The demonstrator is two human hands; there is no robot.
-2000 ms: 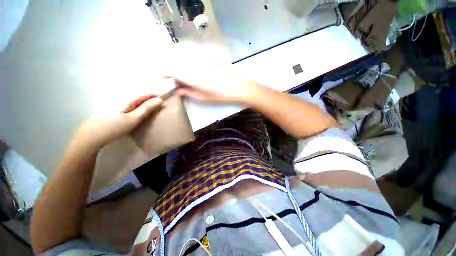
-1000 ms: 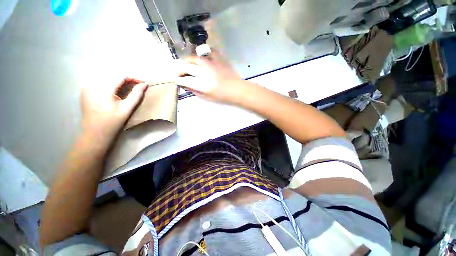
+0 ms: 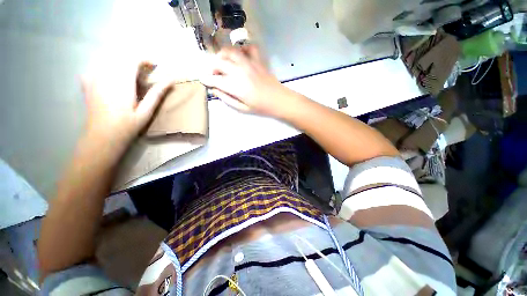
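Note:
A tan-brown cloth panel (image 3: 180,113) lies on the white table, its near part folded over. My left hand (image 3: 118,98) holds the panel at its left, thumb on top; glare washes out the other fingers. My right hand (image 3: 245,81) is at the panel's upper right corner, fingers bent; whether they grip the cloth edge is hidden by glare. A black fitting (image 3: 231,16) with a white knob (image 3: 238,37) stands just beyond my right hand. The needle area is too bright to make out.
The white table (image 3: 370,87) has its front edge close to my checked apron (image 3: 231,222). Brown cloth pieces (image 3: 430,58) are heaped at the far right, and more bundles (image 3: 425,139) hang low on the right. A green item (image 3: 482,46) is at the upper right.
Since two seconds ago, my hands have moved apart, my left hand up and left, and the panel has turned and lies more folded. Since one second ago, both hands and panel have shifted slightly up.

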